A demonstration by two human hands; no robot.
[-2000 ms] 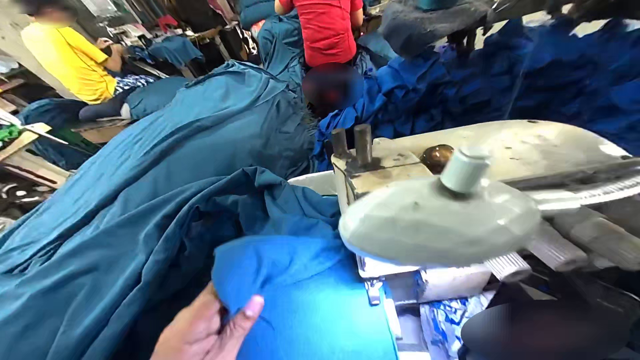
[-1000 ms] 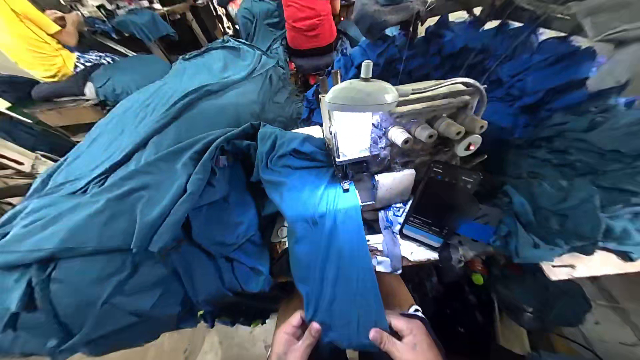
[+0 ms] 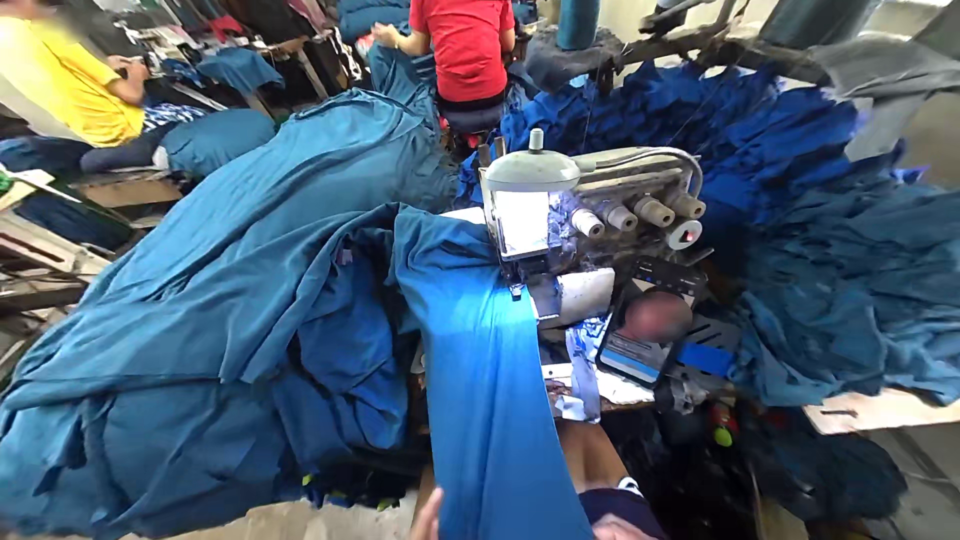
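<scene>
A long strip of teal fabric (image 3: 491,405) runs from the presser foot (image 3: 516,291) of an overlock sewing machine (image 3: 630,176) down to the bottom edge of the head view. My left hand (image 3: 427,516) is at the strip's left edge, cut off by the frame; its grip cannot be made out. My right hand (image 3: 619,528) is at the strip's lower right corner, mostly out of view, its fingers partly hidden. The lit machine lamp (image 3: 532,171) shines on the cloth by the foot.
A large teal fabric heap (image 3: 225,300) fills the left. Blue cloth (image 3: 750,142) and teal cloth (image 3: 862,277) lie behind and right of the machine. A smartphone (image 3: 637,360) lies beside it. Two people, in a yellow shirt (image 3: 67,82) and a red shirt (image 3: 465,45), sit beyond.
The fabric by the machine, bunched in my raised hand two seconds ago, now hangs as a long strip toward me. Both hands are lower in the view than one second ago.
</scene>
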